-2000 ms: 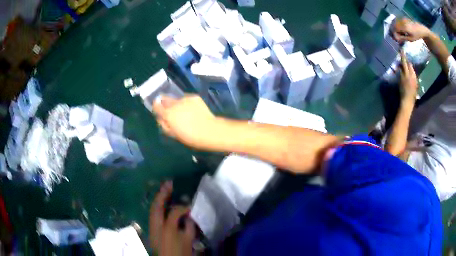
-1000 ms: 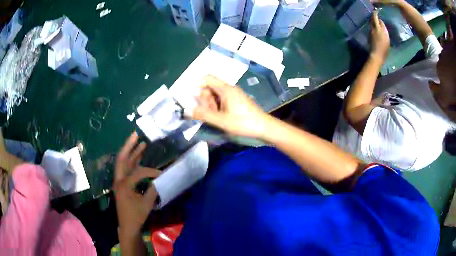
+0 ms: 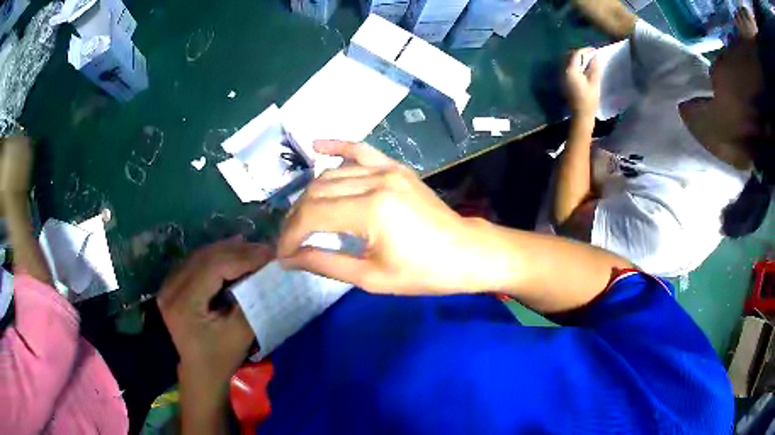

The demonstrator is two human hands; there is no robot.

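My left hand [image 3: 208, 297] holds the sticker sheet [image 3: 285, 306] by its left edge, near the table's front edge. The sheet is pale with faint rows of marks. My right hand [image 3: 374, 225] is over the sheet's upper edge, its fingers bent down there; whether a sticker is pinched in them cannot be seen. An open carton [image 3: 263, 161] with white flaps spread lies on the table just beyond my hands, partly hidden by my right hand. A blank white sheet [image 3: 340, 102] lies behind it.
A carton [image 3: 408, 59] lies across the white sheet. Upright cartons [image 3: 433, 17] stand at the back. More cartons [image 3: 106, 55] and a shiny bundle [image 3: 25, 68] are at left. A person in pink [image 3: 51, 365] is lower left, one in white [image 3: 654, 170] at right. Scraps dot the green table.
My right hand has come down and left from above the open carton to the sticker sheet. My left hand has moved slightly left with the sheet. The neighbour at right now holds a white sheet.
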